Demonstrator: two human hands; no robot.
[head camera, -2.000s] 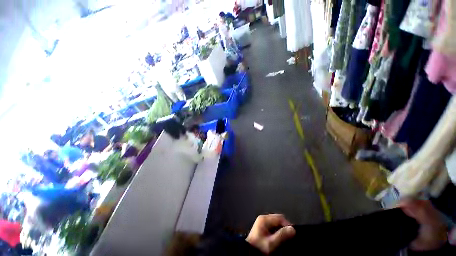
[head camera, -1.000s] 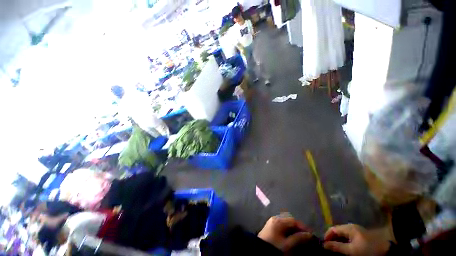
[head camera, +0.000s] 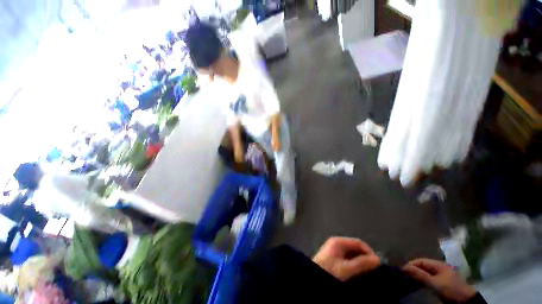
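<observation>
My left hand (head camera: 346, 257) is at the bottom of the view, fingers curled on the edge of a black garment (head camera: 389, 285). My right hand (head camera: 438, 278) is just to its right, thumb and fingers pinching the same black cloth. The cloth hangs between and below the hands and runs off the bottom edge. It is hard to tell from my black sleeve. The picture is blurred.
A person in a white shirt (head camera: 252, 98) stands ahead, by a blue crate (head camera: 252, 219). Green cloth (head camera: 169, 261) is heaped at lower left. A long white garment (head camera: 440, 89) hangs at right. White scraps (head camera: 334, 168) lie on the grey floor (head camera: 321, 205).
The view has moved forward along the aisle. The person, the blue crate and the white garment are nearer. Both hands still hold the black cloth, now slightly farther apart.
</observation>
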